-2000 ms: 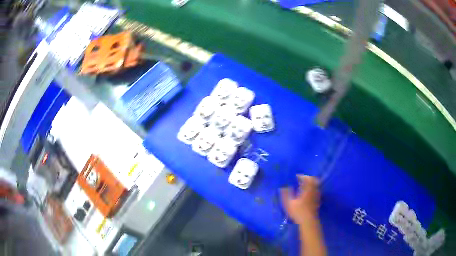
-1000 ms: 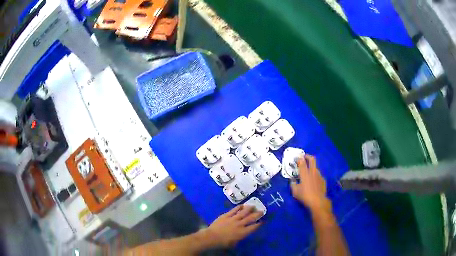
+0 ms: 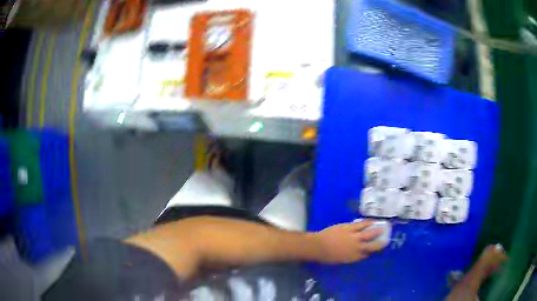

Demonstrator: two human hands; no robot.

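Observation:
White socket units (image 3: 419,176) lie in a tight block, three rows of three, on the blue plastic sheet (image 3: 353,123). My left hand (image 3: 350,242) reaches in from the left, below the block's near left corner, its fingers closed over one more white unit (image 3: 381,234). Its fingers hide part of that unit. My right hand (image 3: 480,273) is at the lower right over the sheet's edge, blurred and partly cut off by the picture's bottom. A small pale spot shows at its fingertips; whether it holds anything cannot be told.
The white machine table (image 3: 288,47) at the upper left bears an orange-brown fixture (image 3: 219,56) with a white unit in it. Green-lit buttons (image 3: 255,127) are on its front edge. A light-blue screw bin (image 3: 400,44) stands behind the sheet. The green belt (image 3: 518,135) runs at the right.
The view has swung left and down towards the machine and my legs. My right hand has let go of the unit at the block's edge and moved away. My left hand remains on its unit.

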